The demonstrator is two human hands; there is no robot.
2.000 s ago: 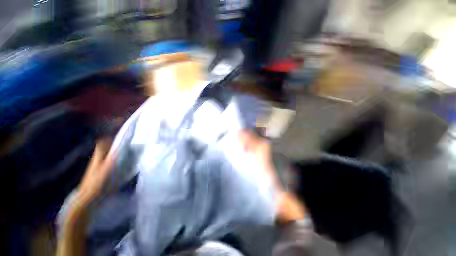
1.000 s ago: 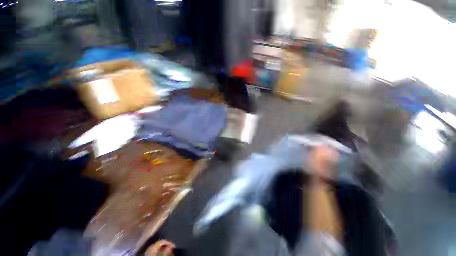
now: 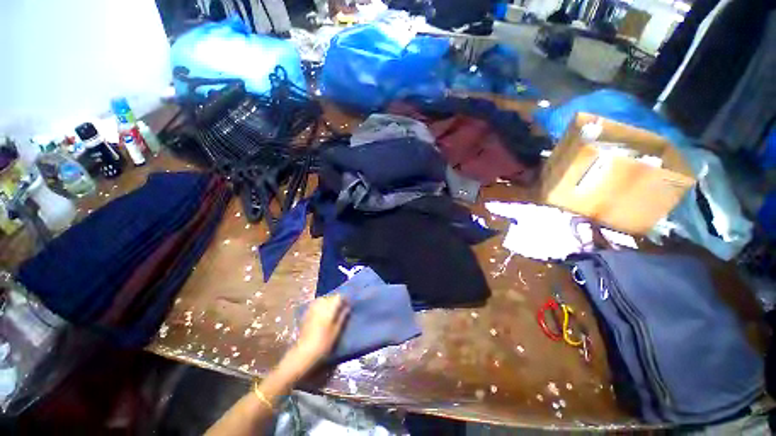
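Note:
My left hand (image 3: 322,326), with a thin yellow band at the wrist, reaches in from the lower left. Its fingers are closed on the left edge of a small grey-blue garment (image 3: 374,317) near the table's front edge. Most of this piece lies on the brown table and touches the dark garments behind it. Black and navy pieces (image 3: 417,255) lie in a loose heap just beyond. My right hand is not in view.
A layered navy and maroon stack (image 3: 119,247) lies left, black hangers (image 3: 247,128) behind it. A folded grey-blue stack (image 3: 681,328) lies right, beside red-and-yellow-handled snips (image 3: 559,322). White pieces (image 3: 544,234), an open box (image 3: 617,174) and blue bags (image 3: 383,68) are farther back.
The view has swung back left over the table. The pale shirt has left the view, and so has my right hand. My left hand is now on the grey-blue garment.

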